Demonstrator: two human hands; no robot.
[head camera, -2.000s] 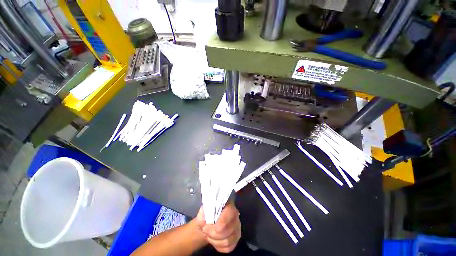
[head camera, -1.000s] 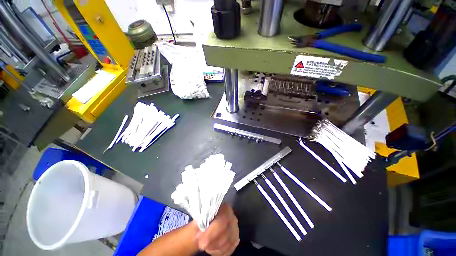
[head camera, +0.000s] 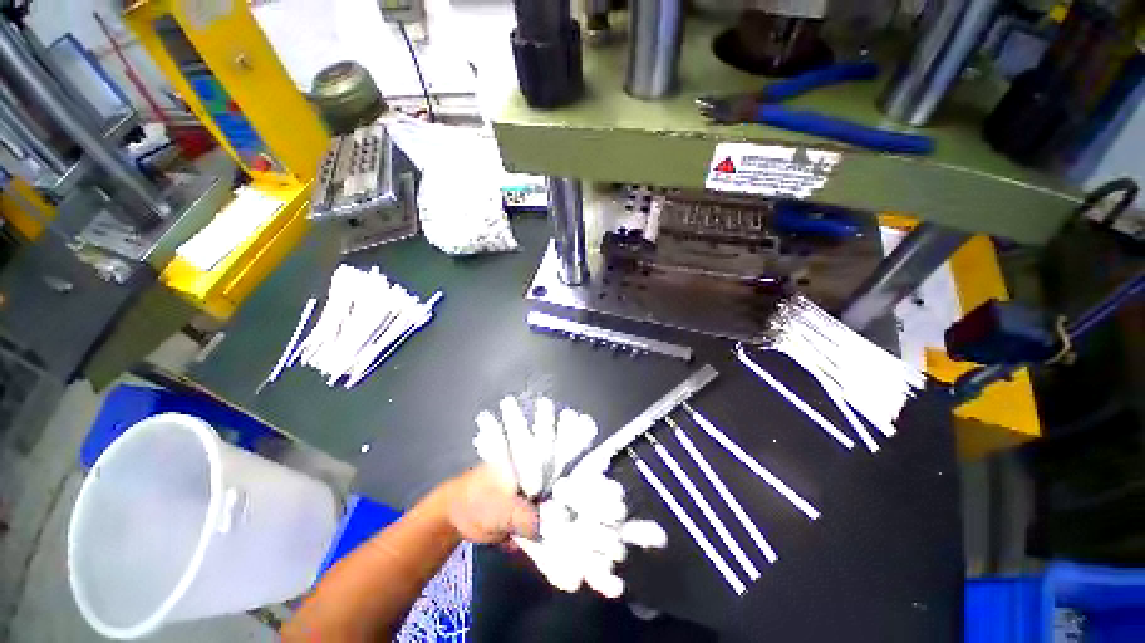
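Note:
My left hand (head camera: 487, 505) comes from the lower left and is closed on a bunch of white moulded leads (head camera: 584, 530). Their thick white ends point up and toward the right, in two clusters. My right hand is not in view. Just right of the bunch, a silver loading bar (head camera: 655, 417) lies slanted on the dark bench, with several white leads (head camera: 722, 459) extending from it toward me. The bunch hides its near end. A second bar (head camera: 609, 337) lies in front of the machine base. A pile of white leads (head camera: 848, 364) lies at the right.
White moulded pieces (head camera: 358, 329) lie at the left. A bag of white parts (head camera: 465, 207) and a metal block (head camera: 364, 189) stand behind. The green press (head camera: 628, 141) holds blue-handled cutters (head camera: 829, 123). A white tub (head camera: 151, 528) is lower left, a dark sensor (head camera: 998, 329) right.
My left hand has moved up and left, and the bunch has tipped from upright toward the right, its ends spreading into two clusters. The bars and piles look unmoved on the bench.

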